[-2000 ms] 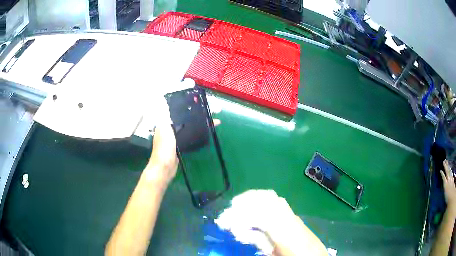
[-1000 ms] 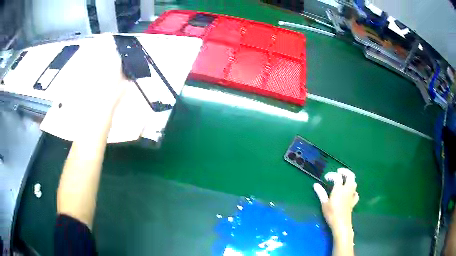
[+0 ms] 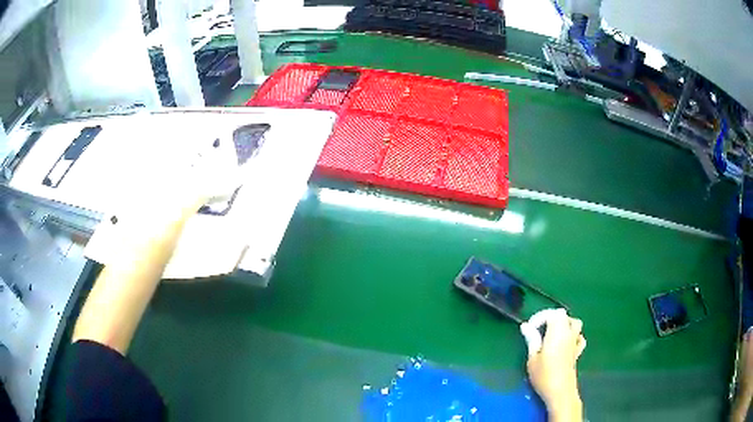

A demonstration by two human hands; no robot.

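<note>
My left hand [image 3: 186,198] is over the white fixture plate [image 3: 281,165], overexposed. A phone middle frame [image 3: 252,142] lies under it on the plate, partly hidden by the hand; whether the fingers grip it I cannot tell. My right hand [image 3: 555,350], with white finger cots, holds the open end of a second phone middle frame [image 3: 493,288] on the green surface. Its dark camera end points left, with round lens rings.
Another frame [image 3: 675,311] lies at the right. A dark frame [image 3: 73,155] is on the plate's left. A red perforated tray [image 3: 413,132] stands behind, black stacked trays [image 3: 425,25] at the far side. Blue film [image 3: 454,400] with white bits lies nearest me. Another person's arm shows at the right edge.
My left hand moved from above the green surface onto the plate with its frame. My right hand left the blue film and took hold of the frame at the right. Another frame now shows further right.
</note>
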